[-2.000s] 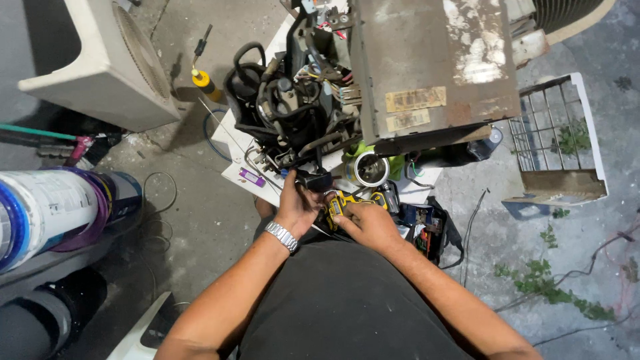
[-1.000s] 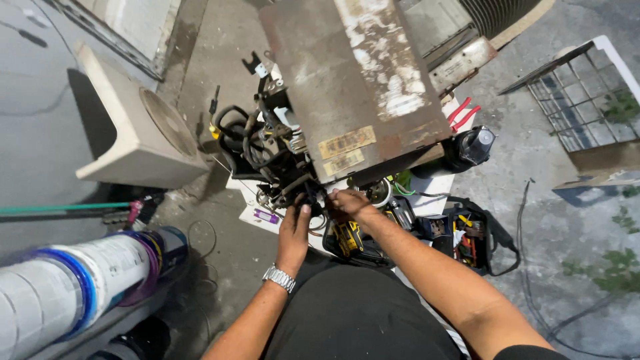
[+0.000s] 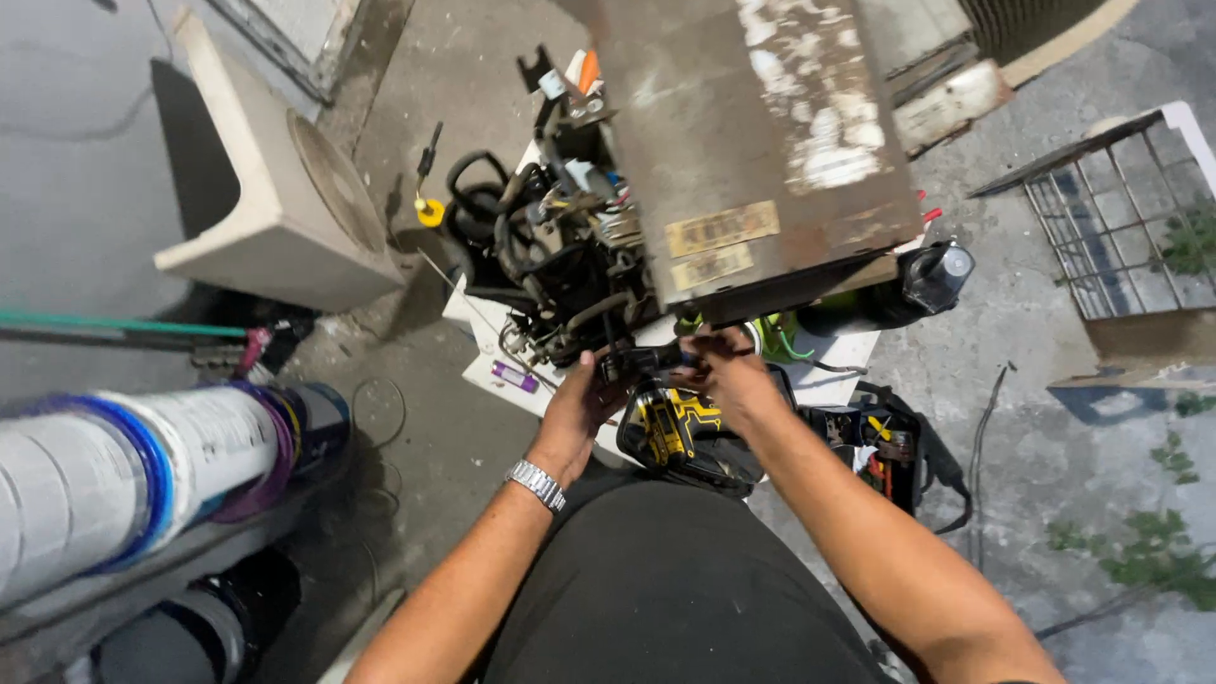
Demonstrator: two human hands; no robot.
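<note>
A black, roughly cylindrical part point(image 3: 654, 359) lies between my hands, near the open side of a rusty metal air-conditioner unit point(image 3: 741, 142) full of dark pipes and wires point(image 3: 541, 228). My left hand point(image 3: 579, 404), with a metal watch at its wrist, has its fingers at the part's left end. The fingers of my right hand point(image 3: 736, 375) are closed at its right end; what exactly they pinch is blurred. Just below the hands a yellow and black cordless drill point(image 3: 670, 423) rests on a dark case. A purple marker-like tube point(image 3: 514, 376) lies on the white board at left.
At left stand a beige plastic housing point(image 3: 275, 190), a yellow torch-like tool point(image 3: 429, 211) and stacked paint buckets point(image 3: 142, 475). A black bottle-like container point(image 3: 931, 280), an open tool bag point(image 3: 893, 446) and a wire-grille frame point(image 3: 1121, 228) are at right. Cables trail across the floor.
The drill, between my hands two seconds ago, now sits below them. My right hand has moved off it to the black part beside the unit.
</note>
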